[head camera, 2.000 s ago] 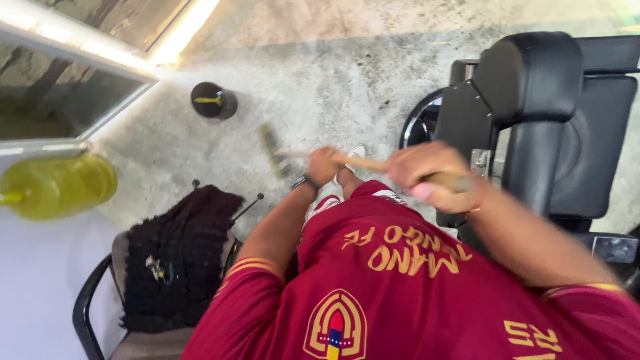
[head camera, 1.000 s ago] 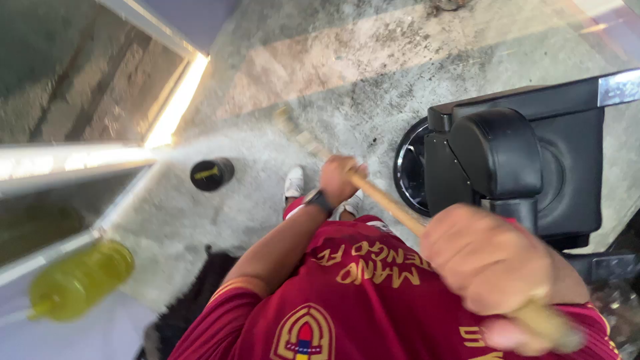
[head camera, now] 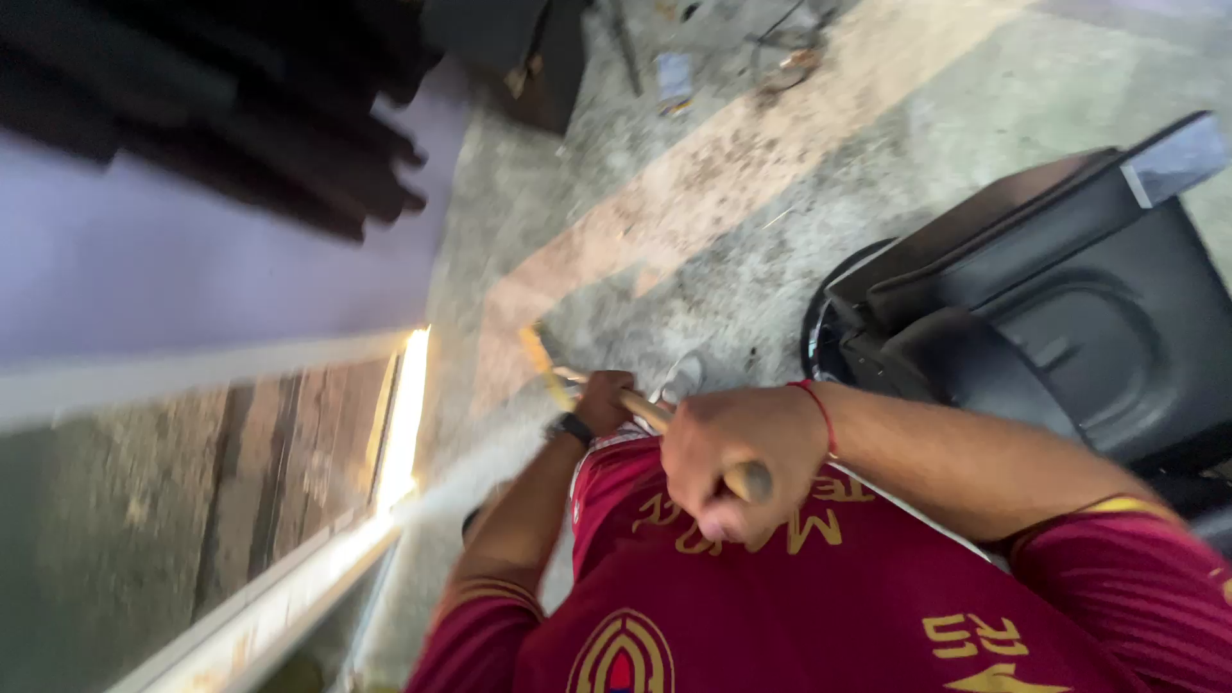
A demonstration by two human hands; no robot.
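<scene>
A long wooden-handled broom (head camera: pixel 647 411) slants across my body. Its narrow yellowish head (head camera: pixel 546 366) is blurred and lies over the floor at centre left. My left hand (head camera: pixel 603 402), with a dark watch at the wrist, is closed around the lower handle near the head. Closer to the camera, my right hand (head camera: pixel 736 457) grips the upper end, whose rounded tip sticks out of the fist. A red cord circles my right wrist. Dark specks are scattered on the concrete floor (head camera: pixel 731 183) beyond my hands.
A black padded salon chair (head camera: pixel 1059 318) with a round base stands at the right. On the left are a lilac wall (head camera: pixel 241 279) and a framed glass pane (head camera: pixel 260 481) with a bright edge. Litter (head camera: pixel 674 77) lies near a dark box (head camera: pixel 539 67) at the top.
The view has swung left, bringing the dark box and hanging dark material into sight. My right hand has drawn in toward my left hand and chest. Both hands still grip the broom.
</scene>
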